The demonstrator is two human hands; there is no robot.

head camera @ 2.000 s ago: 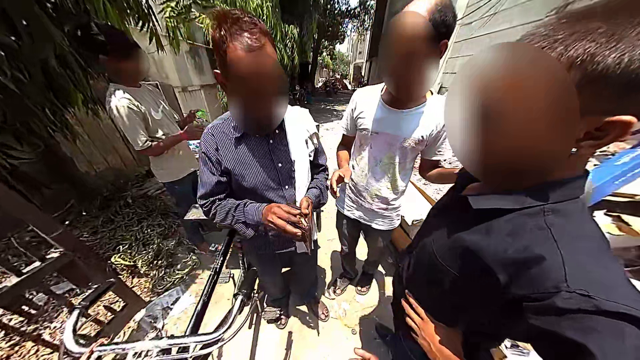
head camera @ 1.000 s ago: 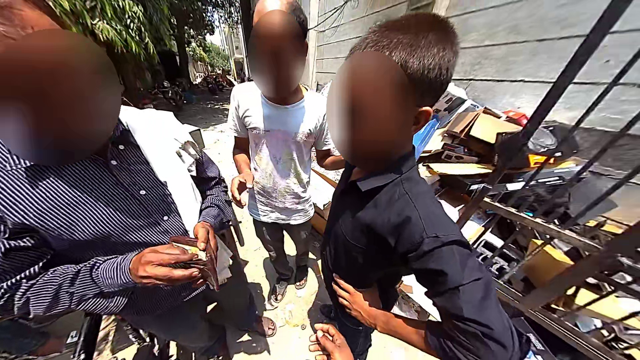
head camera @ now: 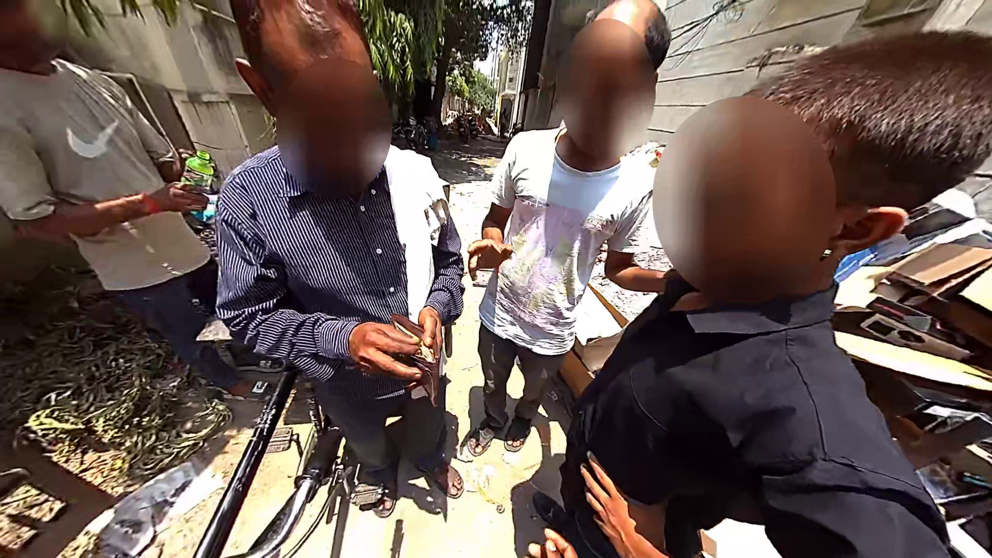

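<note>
Fingers at the bottom edge, seemingly of my right hand (head camera: 553,545), are just left of a person in a black shirt (head camera: 736,411); most of this hand is cut off, and whether it holds anything cannot be told. My left hand is out of view. Another hand (head camera: 616,504), apparently that person's own, rests at the waist of the black shirt. In front of me, a person in a striped shirt (head camera: 333,256) holds a brown wallet (head camera: 425,376) open with both hands, fingers at the papers inside.
A person in a stained white T-shirt (head camera: 546,248) stands behind. At left, another person holds a green-capped bottle (head camera: 200,174). A black bicycle frame bar (head camera: 249,465) crosses the lower left. Cut leaves (head camera: 124,426) lie beside the path; cardboard and scrap (head camera: 922,333) are piled at right.
The view has swung right and then back left. The striped-shirt person's fingers are now at the papers inside the wallet. The hand at the black shirt's waist has stayed there.
</note>
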